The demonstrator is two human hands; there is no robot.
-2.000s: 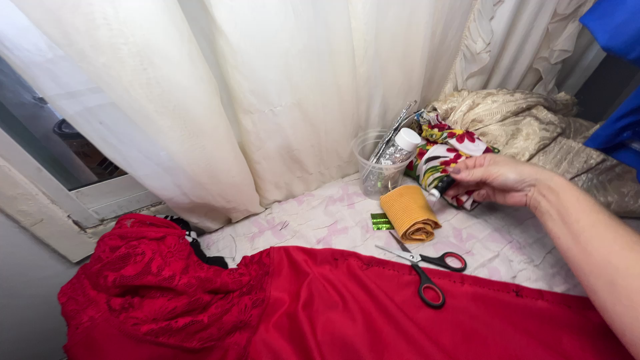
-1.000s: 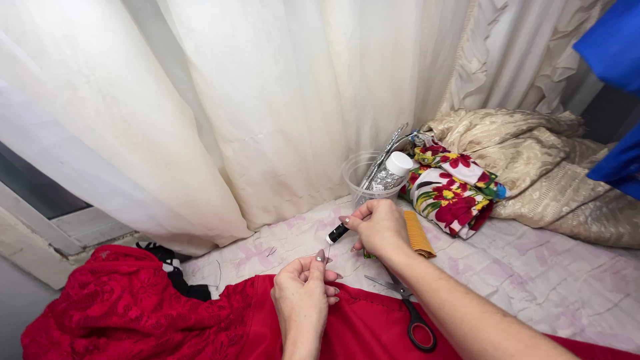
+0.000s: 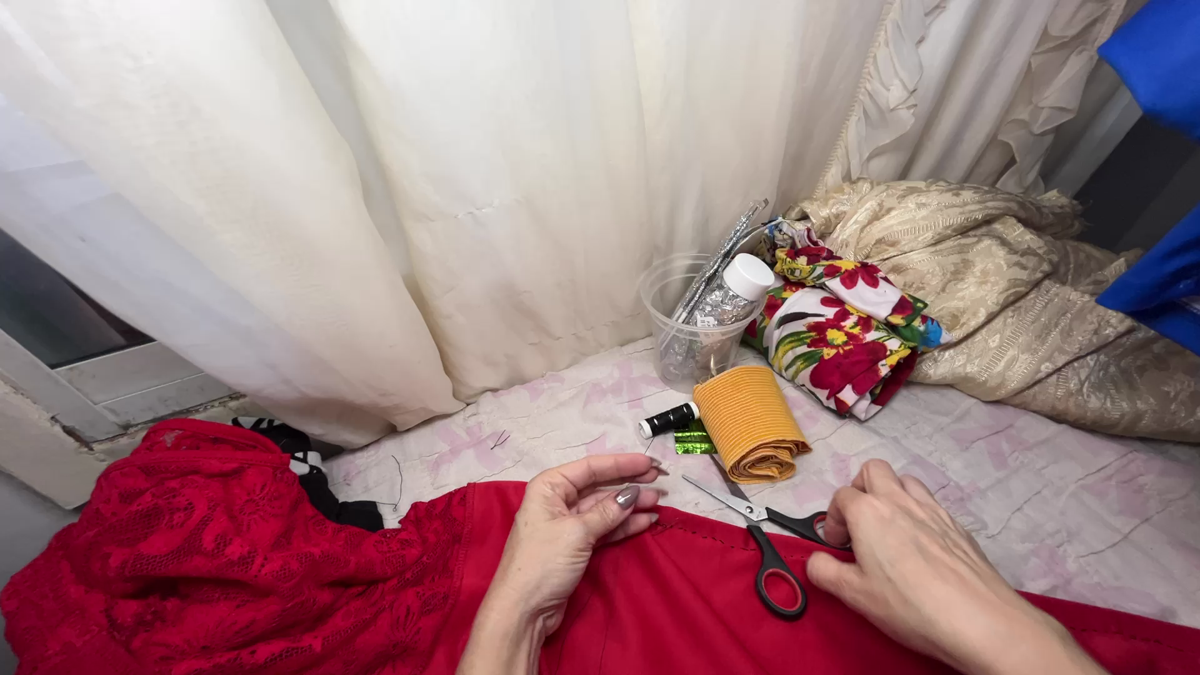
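A red garment with a lace part [image 3: 309,553] lies across the front. My left hand [image 3: 581,516] is over it, thumb and fingers curled near each other; whether something thin is between them cannot be told. Open-bladed scissors with black and red handles [image 3: 756,514] rest at the garment's edge. My right hand [image 3: 900,553] is at one handle loop, fingers bent; its grip is partly hidden. A spool of black thread [image 3: 668,420] lies beside a rolled yellow ribbed cloth [image 3: 753,422], near a shiny green piece [image 3: 694,439].
Behind stands a clear plastic cup [image 3: 670,347] with a white-capped bottle [image 3: 741,286] and silvery sticks. Floral cloth [image 3: 834,337] and beige fabric [image 3: 994,281] lie at right. A white curtain [image 3: 525,187] hangs behind; blue fabric [image 3: 1162,75] hangs at upper right.
The black spool, held between my hands a second ago, now lies by the yellow cloth. My right hand has moved right, to the scissors' handles. My left hand remains over the red garment.
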